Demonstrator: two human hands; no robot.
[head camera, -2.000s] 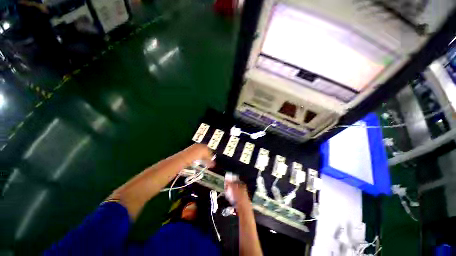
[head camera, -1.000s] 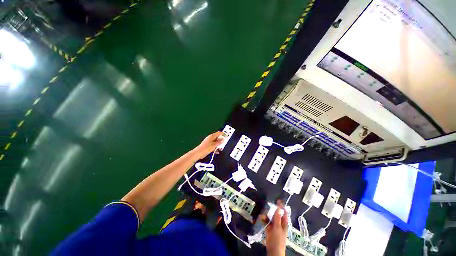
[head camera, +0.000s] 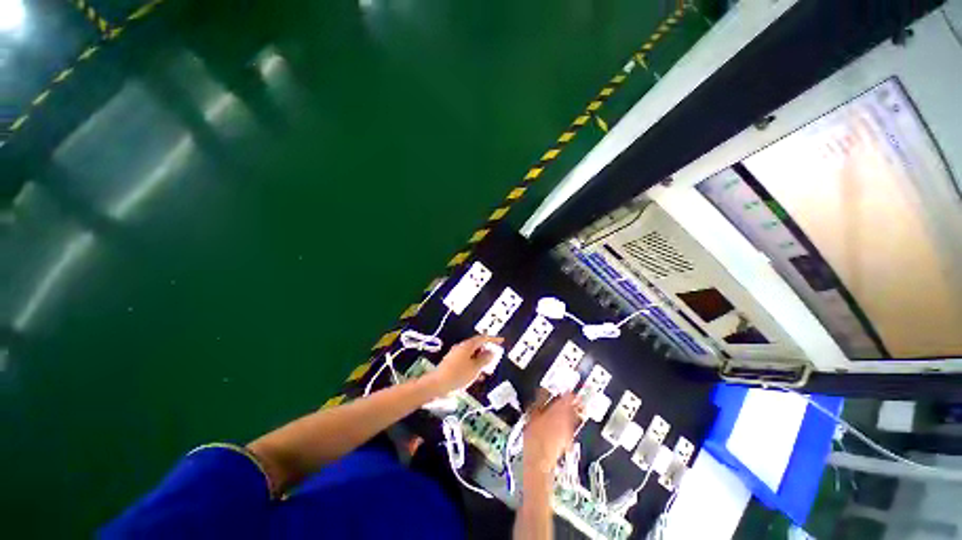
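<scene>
Upright white AC test sockets (head camera: 531, 342) stand in a row on the black fixture table. My left hand (head camera: 464, 367) holds a white power adapter (head camera: 491, 357) at the lower end of the second socket from the left. My right hand (head camera: 551, 424) is at a white adapter (head camera: 560, 380) by the fourth socket; its fingertips are partly blurred. Adapters are on the sockets to the right. Another adapter (head camera: 503, 396) lies between my hands. Pale connection boards (head camera: 484, 430) with bundled white cords (head camera: 454, 441) lie nearest me, partly hidden by my arms.
The rack tester (head camera: 675, 276) with its lit monitor (head camera: 844, 232) stands beyond the sockets. A white round plug (head camera: 551, 308) with a cord lies behind them. A blue tray (head camera: 807, 464) with a white sheet and a white surface (head camera: 709, 496) are at the right. Yellow-black tape (head camera: 527, 179) marks the green floor.
My left hand has moved from the first socket to the second. My right hand has moved up from the boards to the fourth socket. The camera view has shifted and turned.
</scene>
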